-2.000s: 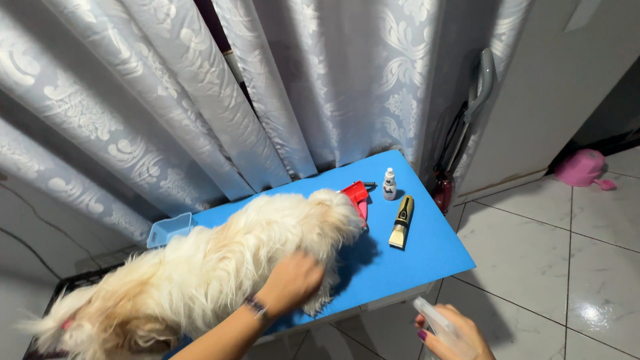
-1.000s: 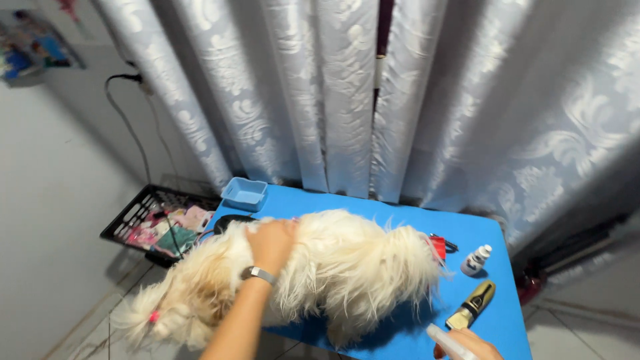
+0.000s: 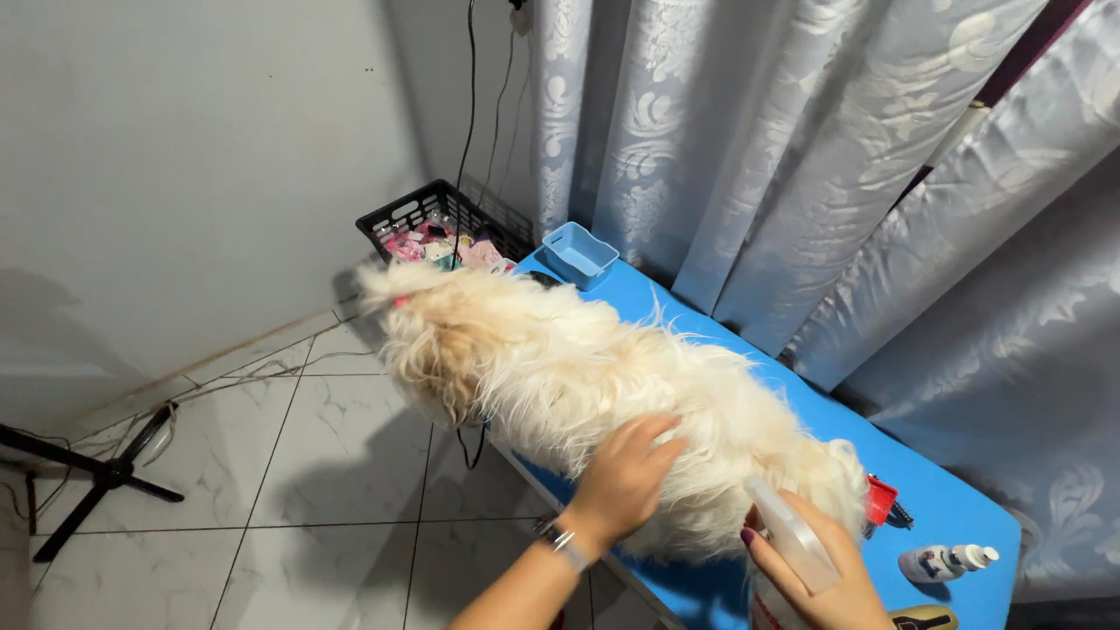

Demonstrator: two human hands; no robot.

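A long-haired white and tan dog (image 3: 612, 376) stands along a blue-topped table (image 3: 936, 490), its head toward the left with a red hair tie on it. My left hand (image 3: 626, 477), with bands at the wrist, touches the fur on the dog's near side, fingers spread. My right hand (image 3: 818, 560) grips a spray bottle (image 3: 794, 535) with a translucent white head, close to the dog's hindquarters. Behind the rump lies a red slicker brush (image 3: 879, 503). A small white bottle (image 3: 945, 563) and part of a gold and black hair clipper (image 3: 923, 618) are to its right.
A light blue plastic basket (image 3: 579, 255) sits on the table's far left corner. Past it is a black crate (image 3: 442, 210) of small colourful items, with cords hanging near. Patterned curtains (image 3: 787, 157) line the far side. Black stand legs (image 3: 114, 473) and cables are on the tiled floor.
My left hand has moved over the dog's coat, from near the hindquarters two seconds ago. The spray bottle in my right hand is now close beside the dog. The view has swung left.
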